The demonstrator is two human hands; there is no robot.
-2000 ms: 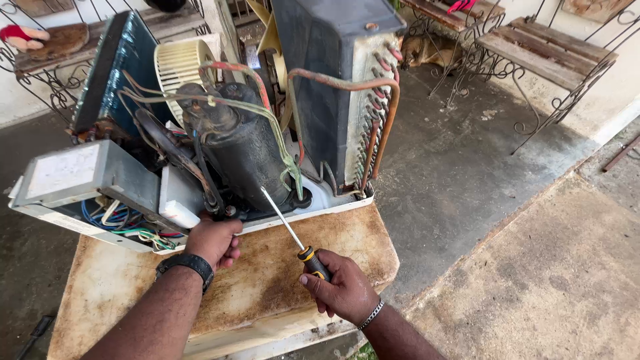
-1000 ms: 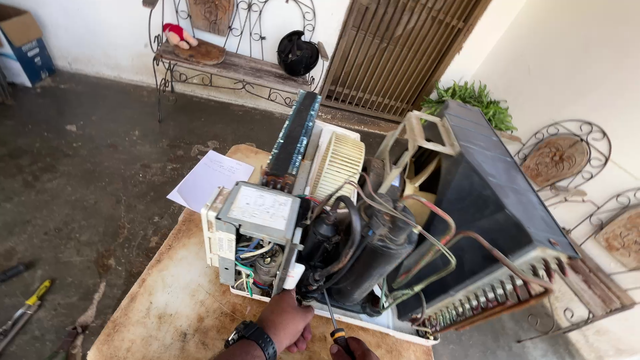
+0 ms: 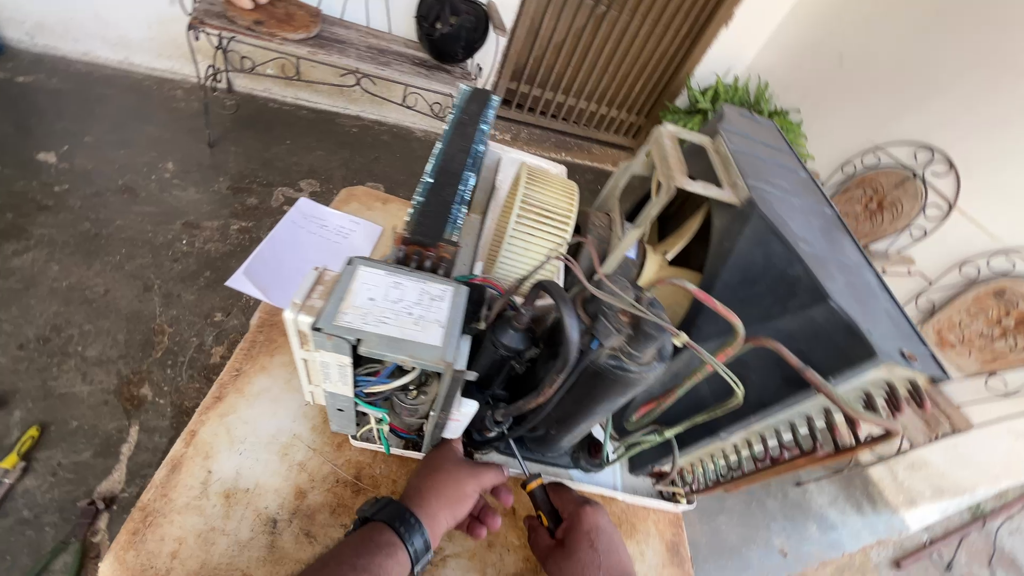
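An opened window air conditioner stands on a worn board. My right hand (image 3: pixel 582 534) grips a black and yellow screwdriver (image 3: pixel 542 502), whose shaft points up at the foot of the black compressor (image 3: pixel 600 392) and its smaller black cylinder (image 3: pixel 504 352). Beside it, my left hand (image 3: pixel 460 492) is at the base's front edge, below a small white part (image 3: pixel 460 418) of the control box (image 3: pixel 392 312); its fingertips are partly hidden, and whether it holds anything cannot be told. Wires and a capacitor show in the box. Behind are a cream blower wheel (image 3: pixel 534 216) and copper tubes (image 3: pixel 724 312).
Under the unit is the stained board (image 3: pixel 264 464), with a handwritten paper sheet (image 3: pixel 308 248) at its far left. A yellow-handled tool (image 3: pixel 20 448) lies on the floor at left. A dark condenser shroud (image 3: pixel 792 272) rises at right; a bench (image 3: pixel 360 60) stands behind.
The screwdriver, held away from the compressor's foot two seconds ago, now has its tip down among the parts there. The view has swung to the left.
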